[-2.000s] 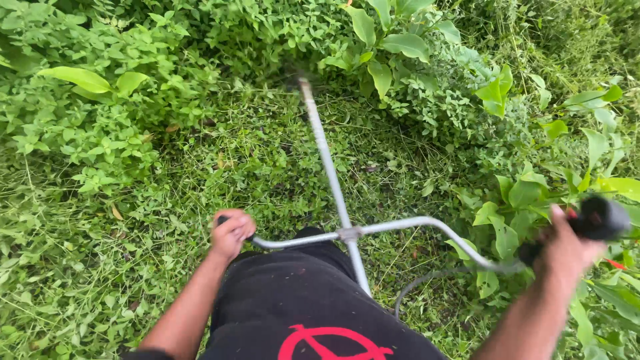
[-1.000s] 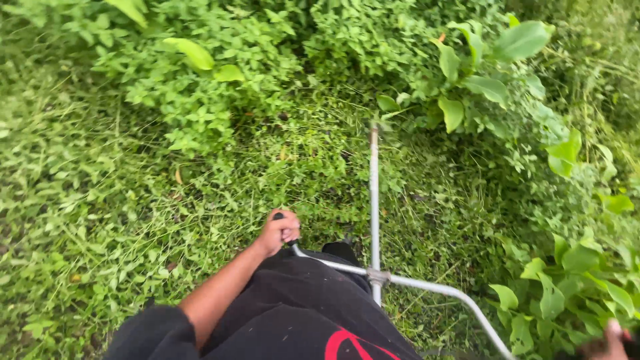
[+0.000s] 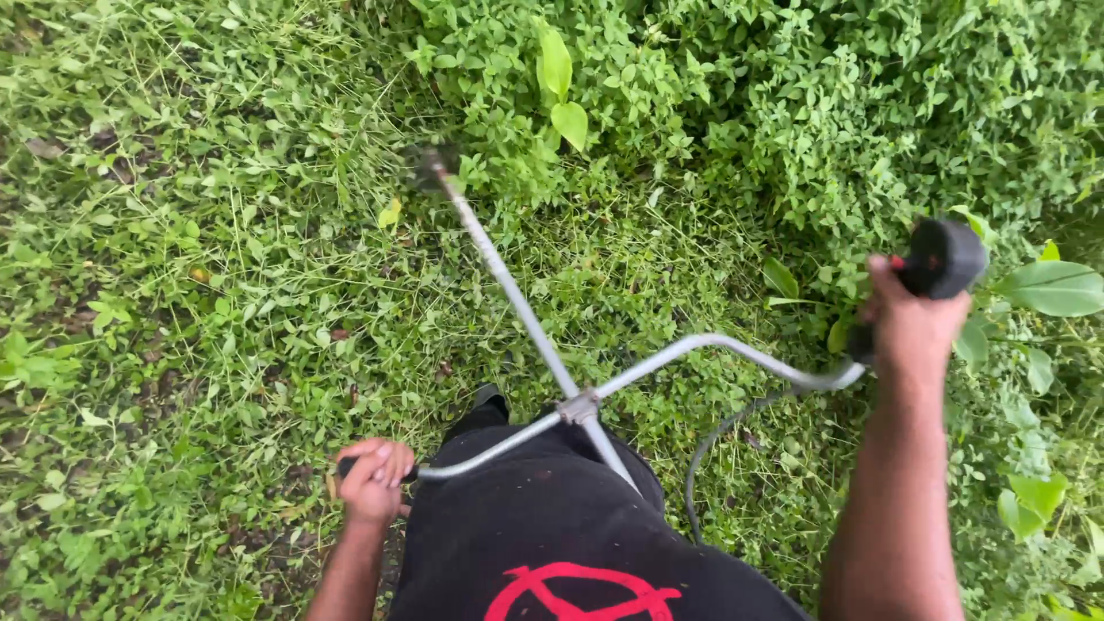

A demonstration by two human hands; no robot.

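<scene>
A brush cutter's metal shaft [image 3: 516, 297] runs from my waist up and left to a blurred cutting head [image 3: 435, 164] at the edge of taller plants. A clamp [image 3: 579, 407] joins the shaft to a curved metal handlebar [image 3: 703, 343]. My left hand [image 3: 375, 479] is closed around the black grip on the handlebar's left end. At the raised right end, my right hand [image 3: 916, 319] holds the black control grip, with a round black part and a bit of red above it. A dark cable [image 3: 697, 470] loops down from that side.
Dense leafy weeds [image 3: 828, 112] stand at the upper right. Low, flattened cuttings [image 3: 655, 267] cover the ground ahead. Broad-leaved plants [image 3: 1054, 288] grow at the right edge. A dark shoe [image 3: 490, 400] shows beside the shaft's lower part.
The cutting head has swung left, and the shaft now slants left instead of standing nearly straight. My right hand, mostly out of frame one second ago, is in full view. The view has shifted.
</scene>
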